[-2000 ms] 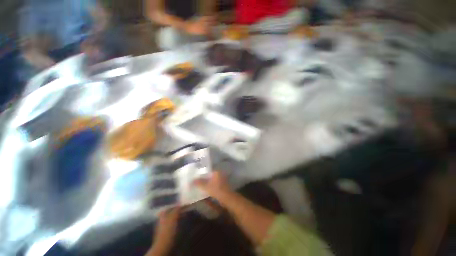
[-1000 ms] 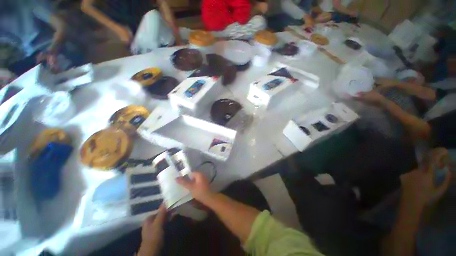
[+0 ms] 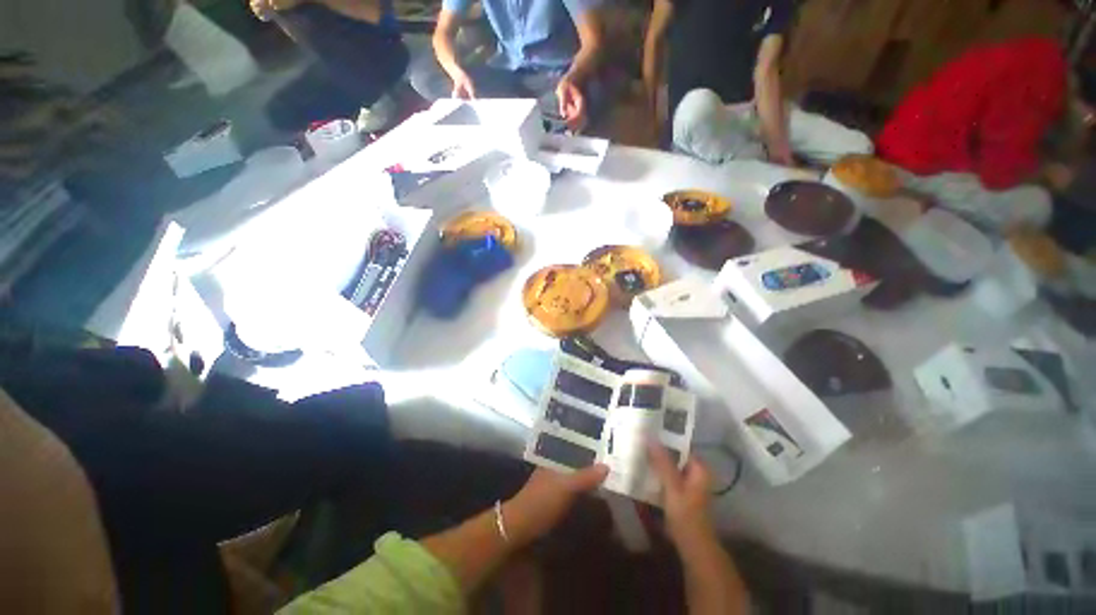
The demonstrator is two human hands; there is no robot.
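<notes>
An instruction leaflet [image 3: 613,427] with dark printed blocks lies open above the near edge of the white table. My left hand [image 3: 555,495], below a lime sleeve, is closed on its lower left edge. My right hand [image 3: 683,483] holds its lower right part, with a finger on the page. Behind the leaflet are a long white open box tray [image 3: 745,390] with a small printed label inside and a white product box [image 3: 787,282] with a dark device pictured on top. A black cable shows behind and right of the leaflet. A light-blue flat item [image 3: 525,375] lies partly under it.
Yellow-orange round containers [image 3: 565,300] and dark brown plates [image 3: 835,360] lie beyond. A blue bundle [image 3: 466,270] and an open white box [image 3: 391,282] are at left. People sit around the table, one close at left in dark clothing. More boxes are at right.
The view has swung left, so the table's things appear further right. The leaflet is spread wider between my hands, and my left forearm with its lime sleeve has come into view.
</notes>
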